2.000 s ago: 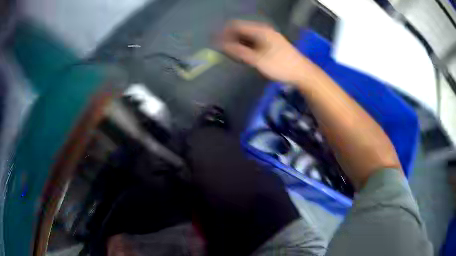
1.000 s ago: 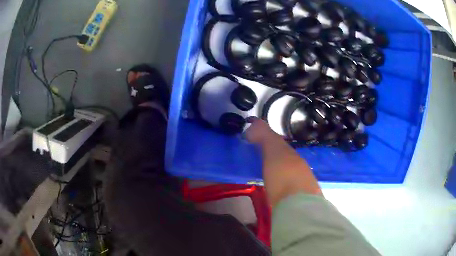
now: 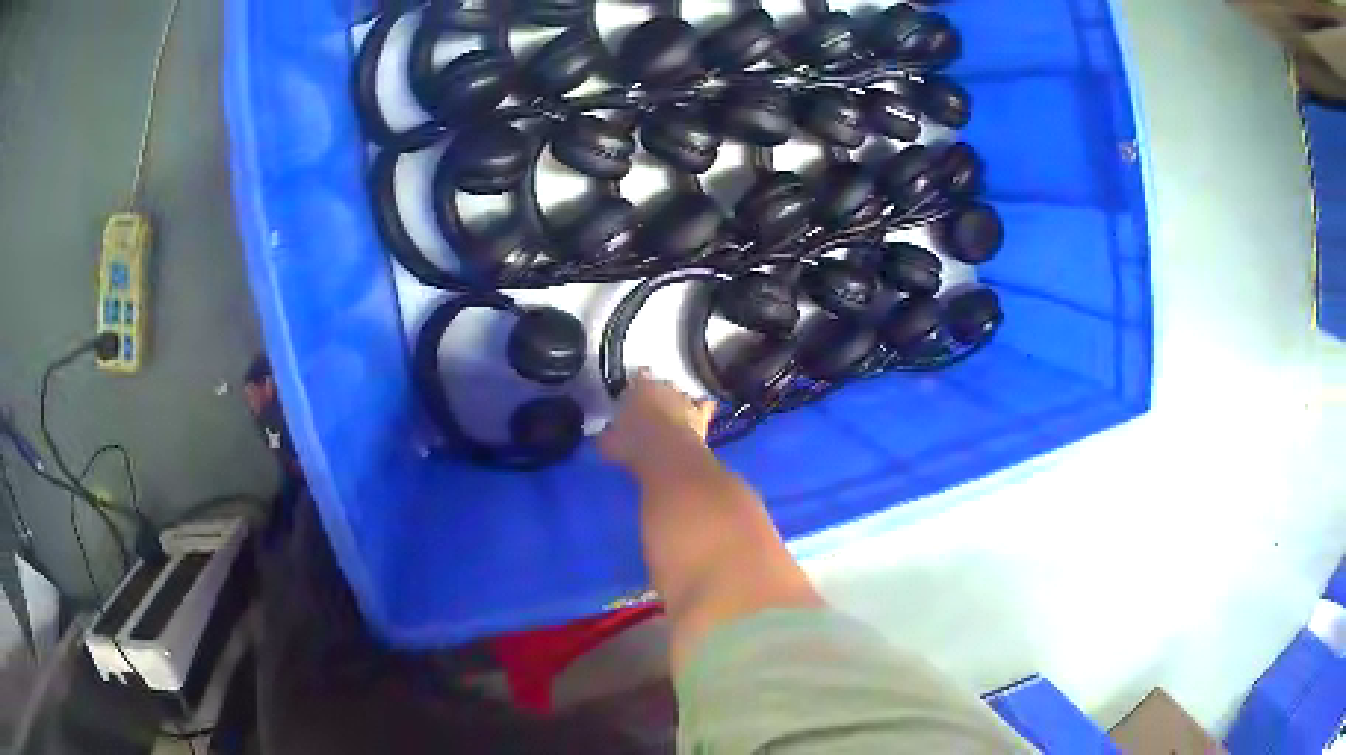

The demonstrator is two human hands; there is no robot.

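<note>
My right hand (image 3: pixel 657 423) reaches into the blue crate (image 3: pixel 387 568) from below. Its fingers are over the lower part of a black headset's band (image 3: pixel 617 328) in the nearest row; whether they grip it cannot be told. A separate black headset (image 3: pixel 546 344) lies just left of the hand, with its band curving left and two round ear cushions. Several more black headsets (image 3: pixel 682 133) lie in rows above, nested in one another on a white sheet (image 3: pixel 487 354). They look unbagged. My left hand is not in view.
A yellow power strip (image 3: pixel 124 292) with a plugged-in black cable lies on the grey floor at left. A white-and-black box (image 3: pixel 166 605) is at lower left. A red edge (image 3: pixel 568 656) shows below the crate. Blue pieces (image 3: pixel 1051 715) and brown cardboard are at lower right.
The view has shifted, so the crate sits further left. My right hand has moved from the separate headset's lower ear cushion to the headset beside it on the right.
</note>
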